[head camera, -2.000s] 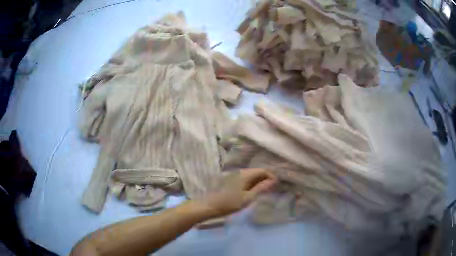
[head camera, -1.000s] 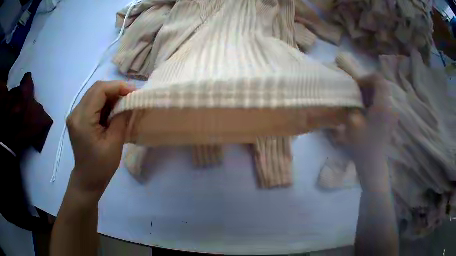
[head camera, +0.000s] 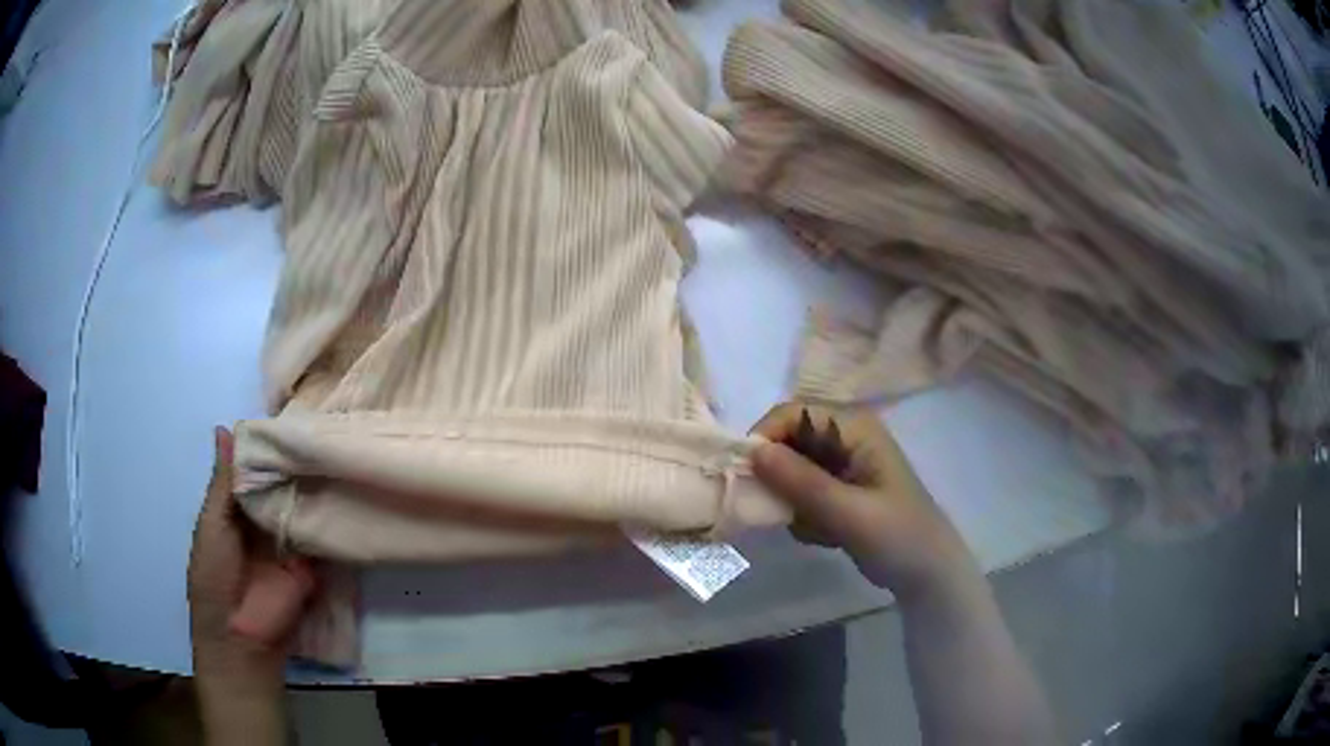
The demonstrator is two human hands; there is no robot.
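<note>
A beige ribbed knit top [head camera: 511,277] lies in front of me, its bottom hem folded back near the table's front edge so the plain inside shows. My left hand [head camera: 251,576] holds the left end of the hem, fingers partly behind the cloth. My right hand [head camera: 853,488] pinches the right end of the hem between thumb and finger. Dark thread snips [head camera: 820,437] are also in my right hand, two short pointed blades showing, the rest hidden by the palm. A white care label [head camera: 694,566] hangs below the hem beside my right hand.
A loose heap of beige tops [head camera: 1021,219] covers the right side. Another beige top [head camera: 241,110] lies at the far left. A long white cord [head camera: 91,313] runs down the left of the table, and a dark maroon cloth [head camera: 21,423] is at the left edge.
The hem was stretched open between both hands and is now folded back lower and further left, near the table edge. The care label and snips have come into view.
</note>
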